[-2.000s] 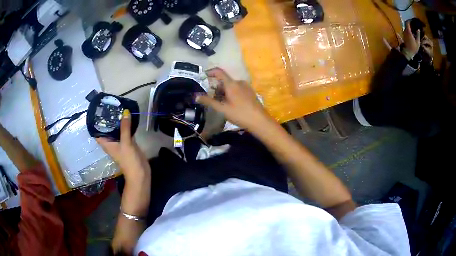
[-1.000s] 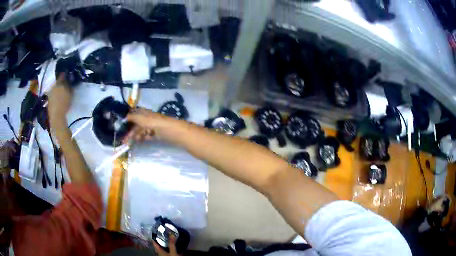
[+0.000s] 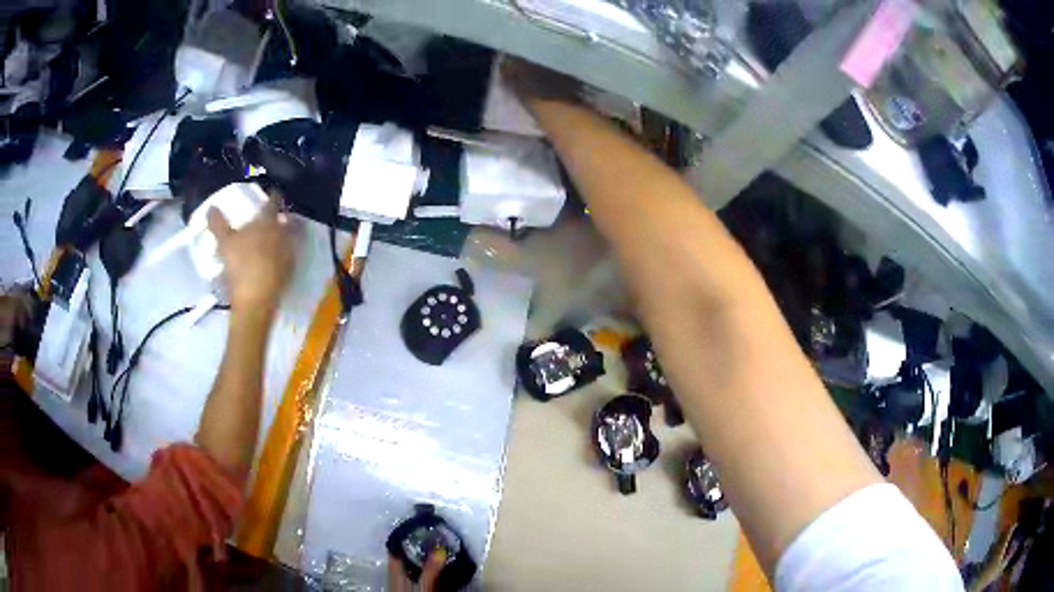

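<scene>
My left hand (image 3: 418, 575) is at the bottom edge, mostly cut off, and holds a black camera module (image 3: 433, 546) with its board side up over the plastic sheet (image 3: 405, 422). My right arm reaches far forward. My right hand (image 3: 529, 83) is dark and blurred beside the overhead shelf, and its fingers and anything in them cannot be made out. A black module with a ring of pale dots (image 3: 443, 318) lies on the sheet. More modules lie board side up on the pale mat, one of them here (image 3: 622, 434).
The overhead shelf (image 3: 659, 116) crosses the top right above my arm. White camera casings (image 3: 509, 185) stand along the back. A neighbour's hand (image 3: 257, 249) holds a white casing at left. Black pigtail cables (image 3: 113, 335) lie at far left.
My right hand has left the round black part at left and now reaches up by the shelf. My left hand still holds its module. The neighbour's hand has moved onto a white casing.
</scene>
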